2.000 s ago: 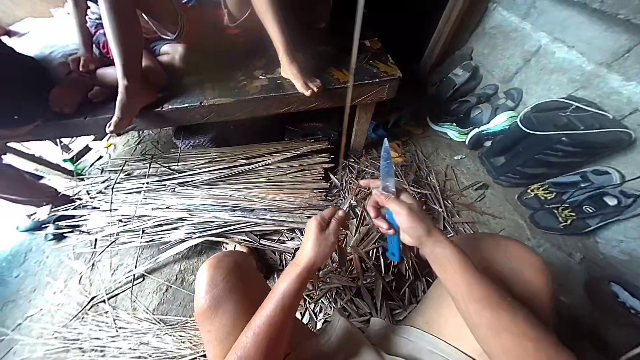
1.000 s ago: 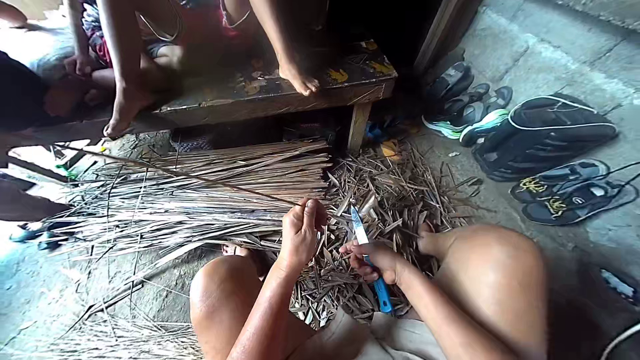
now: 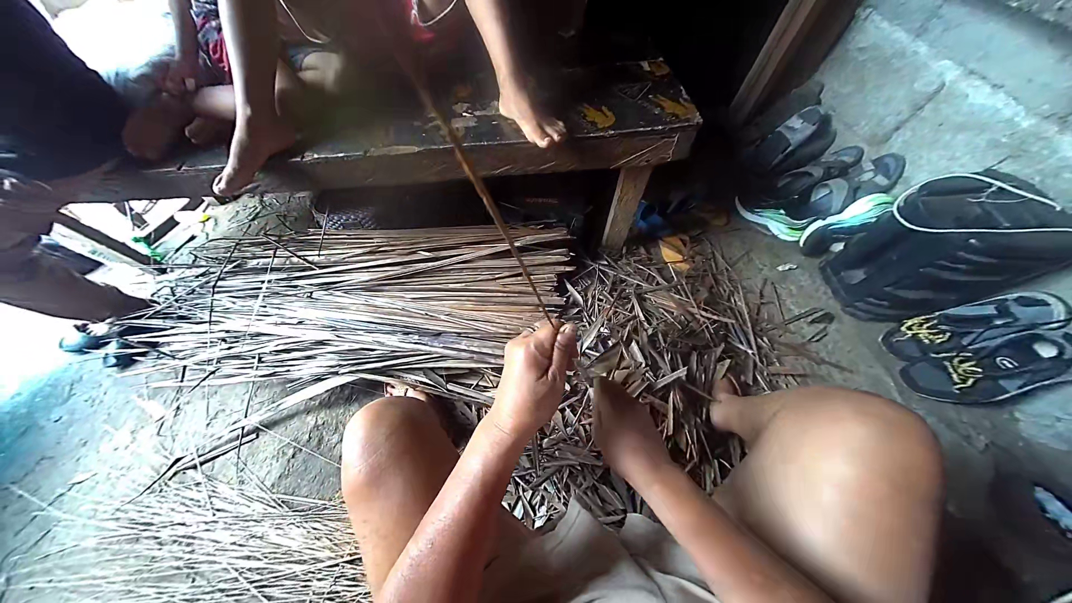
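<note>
My left hand (image 3: 536, 368) is closed around the lower end of a long, thin dried palm strip (image 3: 486, 197), which slants up and away toward the bench. Just right of it and slightly lower is my right hand (image 3: 624, 423), blurred, with its fingers curled. The blue-handled knife seen in the earlier views is hidden or blurred at this hand. Beneath both hands lies a heap of short dark leaf scraps (image 3: 662, 335). A pile of long dried strips (image 3: 402, 293) lies beyond my left hand, cut ends toward the scraps.
People sit on a wooden bench (image 3: 502, 163) across the front, bare feet on it or hanging. Pale thin ribs (image 3: 209, 544) lie at the lower left. Along the right wall are sandals (image 3: 875, 180), a black bag (image 3: 963, 239) and black shoes (image 3: 988, 343). My bent knees flank the scraps.
The strip in my left hand pointed left a second ago; now it points up and away. My right hand has turned, and the knife blade that showed clearly before does not show plainly now.
</note>
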